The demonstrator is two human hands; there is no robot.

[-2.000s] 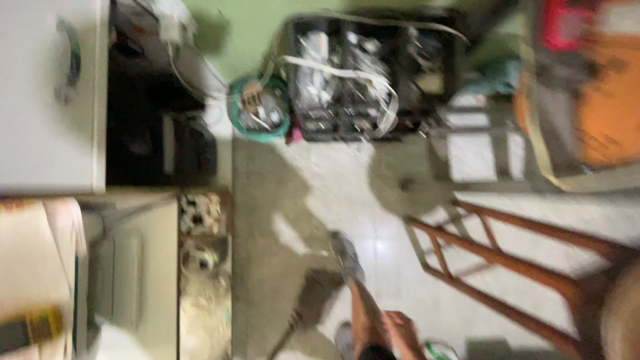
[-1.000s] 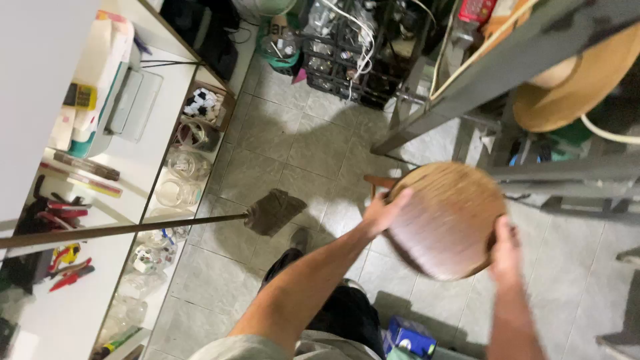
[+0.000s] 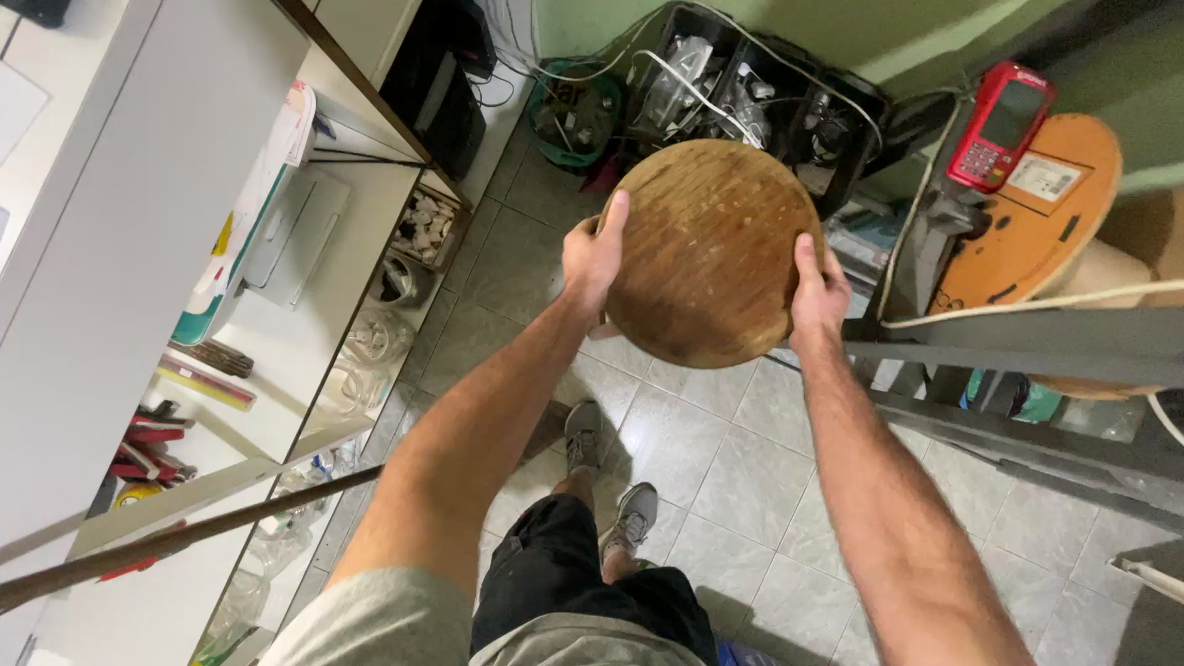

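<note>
A round wooden stool seat (image 3: 708,254), worn and brown, is held level between my hands, over the tiled floor. My left hand (image 3: 595,248) grips its left edge, thumb on top and fingers around the rim. On the right edge, my right hand (image 3: 819,294) has the same grip, thumb up. A small piece of a wooden leg shows under the seat near my left hand; the rest of the underside is hidden. My feet in grey shoes stand below the seat.
Black crates (image 3: 740,92) of bagged parts and a green bin (image 3: 575,116) stand by the wall. To the right are a metal rack (image 3: 1008,351), a cable reel (image 3: 1036,217) and a red card terminal (image 3: 1001,127). Shelves with tools and jars line the left; a pole (image 3: 194,529) crosses low left.
The seat and both my hands have moved from the right toward the crates. Two seconds ago the wooden stool's legs showed at the right, with no hand visible on them. The view has turned.
</note>
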